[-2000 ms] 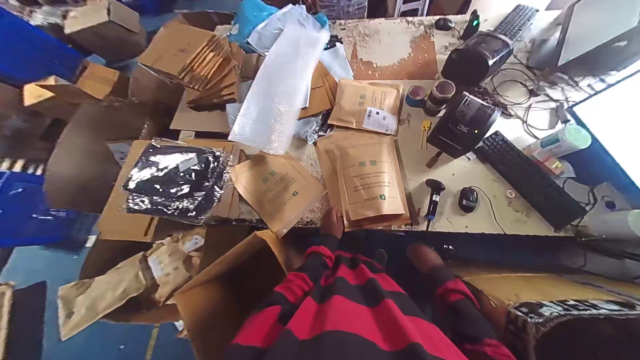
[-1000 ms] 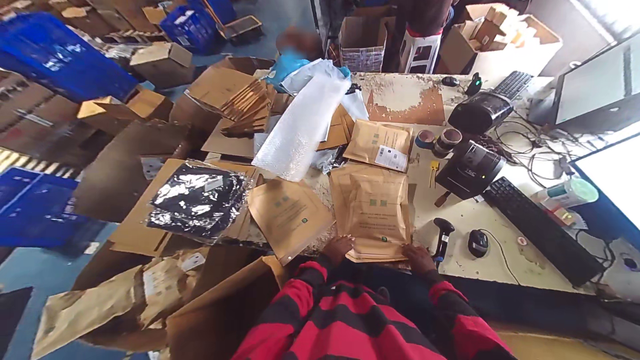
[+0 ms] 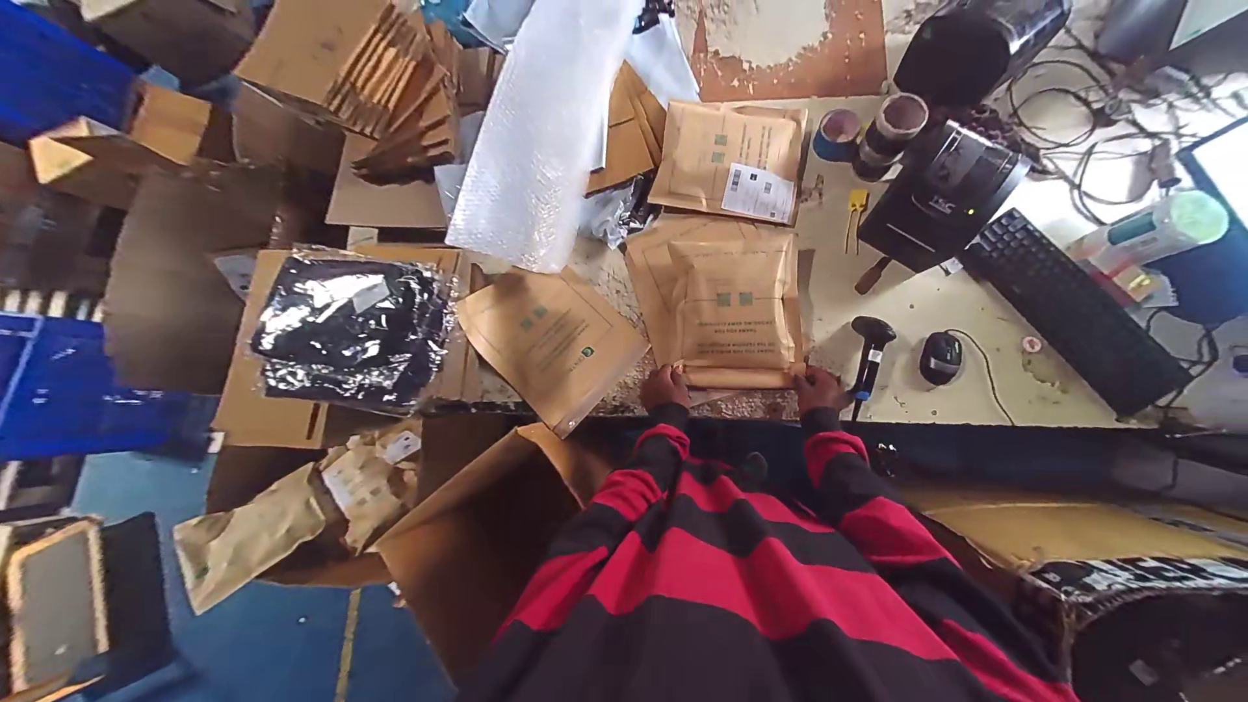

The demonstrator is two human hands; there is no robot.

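A padded brown paper mailer (image 3: 736, 302) lies at the table's front edge on top of other mailers. Its near edge is folded over. My left hand (image 3: 666, 388) grips the left end of that fold, and my right hand (image 3: 819, 390) grips the right end. Farther back lies another mailer with a white label (image 3: 759, 193). A flat brown paper mailer (image 3: 554, 341) rests at an angle left of my left hand. Just right of my right hand is a handheld barcode scanner (image 3: 868, 356).
Bubble wrap (image 3: 536, 136) and dark goods in a clear plastic bag (image 3: 351, 327) are on the left. A label printer (image 3: 944, 195), tape rolls (image 3: 892, 132), a mouse (image 3: 940, 358) and a keyboard (image 3: 1072, 312) stand right. An open cardboard box (image 3: 478, 546) sits below the table's front edge.
My right hand, off the mailers two seconds ago, has come up to the front mailer's right side. That mailer's near edge is now folded over between both hands.
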